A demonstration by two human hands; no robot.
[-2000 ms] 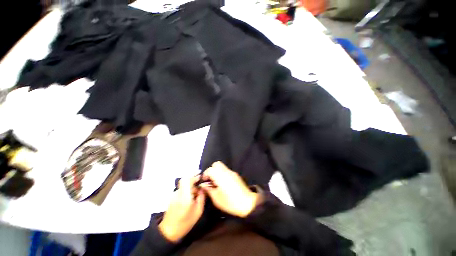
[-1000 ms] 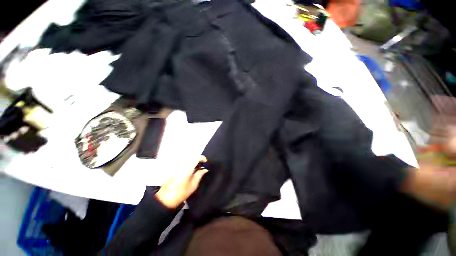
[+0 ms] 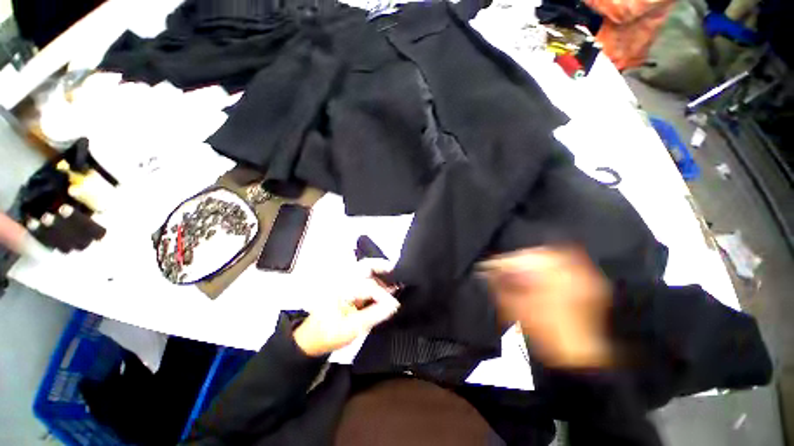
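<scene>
A large dark jacket [image 3: 470,183] lies over the white table and down towards my lap. My left hand [image 3: 344,320] pinches the jacket's edge near the table front; whether a button is between the fingers cannot be told. My right hand [image 3: 557,305] is strongly blurred above the dark cloth, to the right of my left hand, with its fingers pointing left; its grip cannot be made out. Striped lining [image 3: 422,350] shows below the hands. A round white tray [image 3: 211,261] with a dark rim holds small metallic pieces and a red bit.
A smartphone [image 3: 285,237] lies beside the tray on brown card. More dark garments [image 3: 196,52] lie at the back left. A black-and-yellow item [image 3: 77,193] and a skin-coloured blur are at the left. A dark hook [image 3: 603,177] shows at right. A blue crate [image 3: 65,375] stands below the table.
Both hands were together at the cloth; my right hand then swung far right and has now come back near my left hand, which stays at the cloth. The view has shifted.
</scene>
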